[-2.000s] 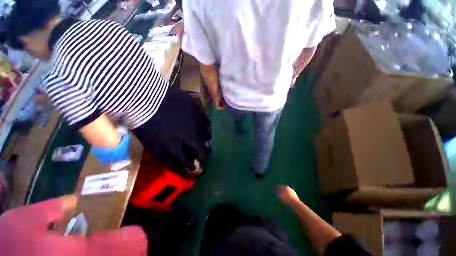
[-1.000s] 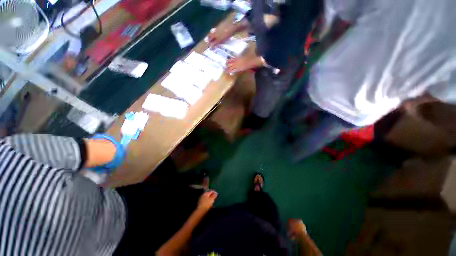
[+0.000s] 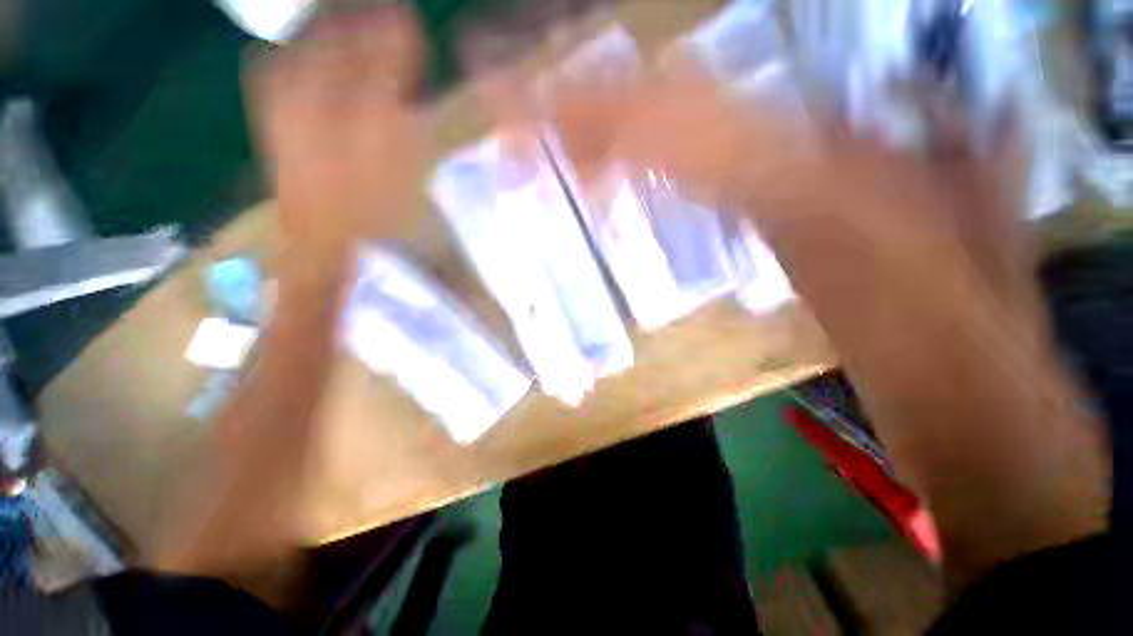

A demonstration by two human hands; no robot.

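Several long white packing trays (image 3: 534,267) lie side by side on the brown board-topped bench (image 3: 410,478) in front of me. Another tray (image 3: 429,342) lies at an angle nearer the bench edge. My left hand (image 3: 336,99) is raised over the left part of the bench, heavily blurred. My right hand (image 3: 621,124) reaches across the upper ends of the trays, also blurred. I cannot tell whether either hand holds anything. Small light-blue and white papers (image 3: 226,336) lie on the bench beside my left forearm.
A dark green conveyor (image 3: 137,112) runs beyond the bench at upper left, with a white item (image 3: 267,13) at its top. A blurred person's arm seems to show at upper right. A red object (image 3: 864,478) is below the bench, right, above green floor (image 3: 783,497).
The view has moved from the aisle to right over the bench. Both my hands have risen from low at my sides to above the trays. The striped-shirt person has left the view.
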